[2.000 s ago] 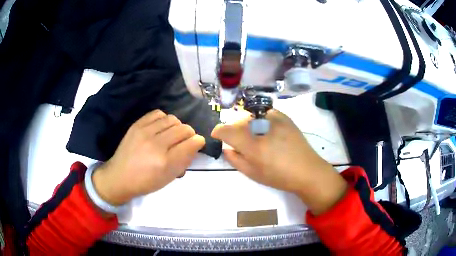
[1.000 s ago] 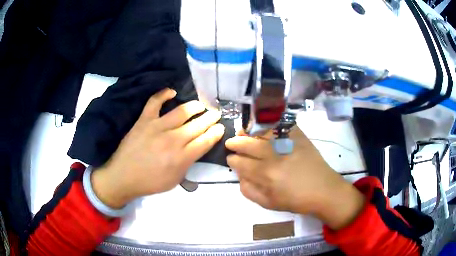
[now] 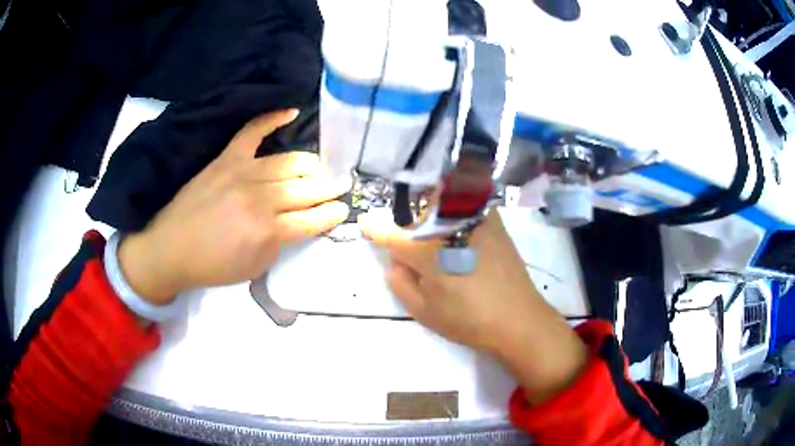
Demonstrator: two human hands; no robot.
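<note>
The black garment (image 3: 187,131) lies bunched left of the machine head and runs under my left hand. My left hand (image 3: 222,218) lies palm down on its near edge, fingers spread, fingertips beside the lit presser foot (image 3: 373,192). My right hand (image 3: 471,287) is bent at the right of the foot. The take-up guard (image 3: 479,131) and the grey-capped tension knob (image 3: 458,257) partly cover its fingers; whether they pinch cloth cannot be told. The white sewing machine (image 3: 601,87) with its blue stripe stands over the work.
The needle plate's dark outline and rounded slot (image 3: 279,312) show in front of my left hand. A brown patch (image 3: 422,405) is on the bed's front, above a measuring tape (image 3: 261,427). Black straps (image 3: 737,122) loop the machine arm. A black flap (image 3: 641,318) hangs at right.
My left hand's fingers have drawn closer to the presser foot. The dark cloth end between my hands has gone from the near side of the foot, baring the plate. The view has shifted.
</note>
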